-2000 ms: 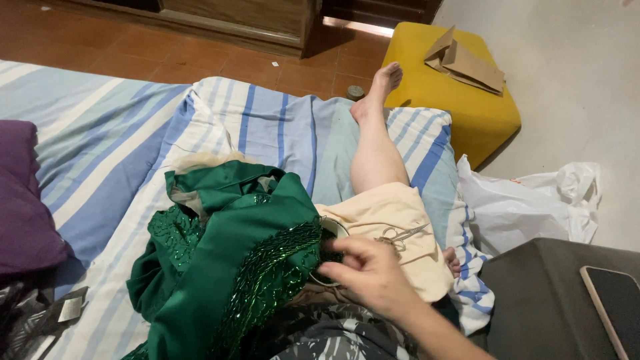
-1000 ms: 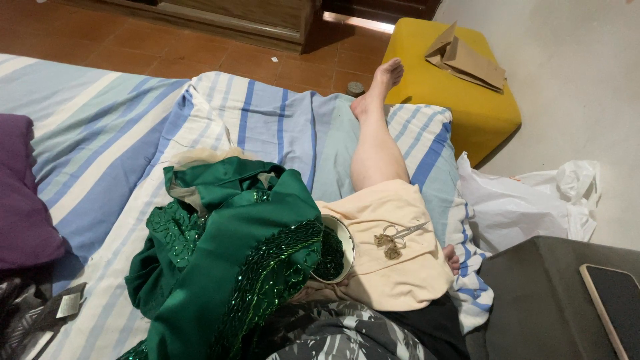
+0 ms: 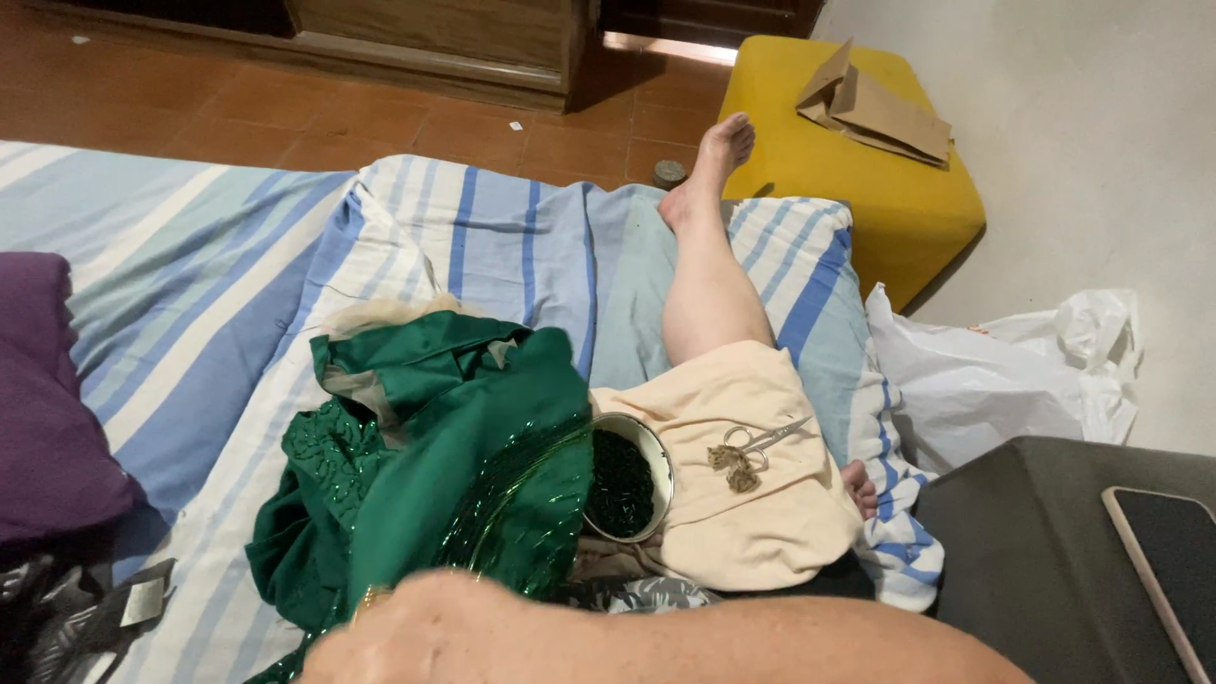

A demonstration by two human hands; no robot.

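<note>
My right hand (image 3: 432,622) is at the bottom edge, its forearm crossing from the lower right; its fingers are hidden or cut off, so any hold cannot be made out. Just beyond it, a green garment (image 3: 456,408) with dark green beadwork is bunched over my lap. My left hand does not plainly show. Against the garment's right side stands a round bowl (image 3: 622,480) of small dark green beads. Small scissors (image 3: 774,437) with looped handles lie on a cream cloth (image 3: 760,532) over my bent leg, beside a small brownish tassel-like piece (image 3: 741,470).
A blue-and-white striped sheet (image 3: 617,247) lies underneath. Purple fabric (image 3: 57,399) is at left. A yellow pouf (image 3: 855,209) bears a folded brown paper piece (image 3: 883,119). A white plastic bag (image 3: 988,370) and a phone (image 3: 1168,560) on a dark grey surface (image 3: 1026,551) are at right.
My right hand was at the bowl two seconds ago and out of view one second ago. Now it shows at the bottom, in front of the garment.
</note>
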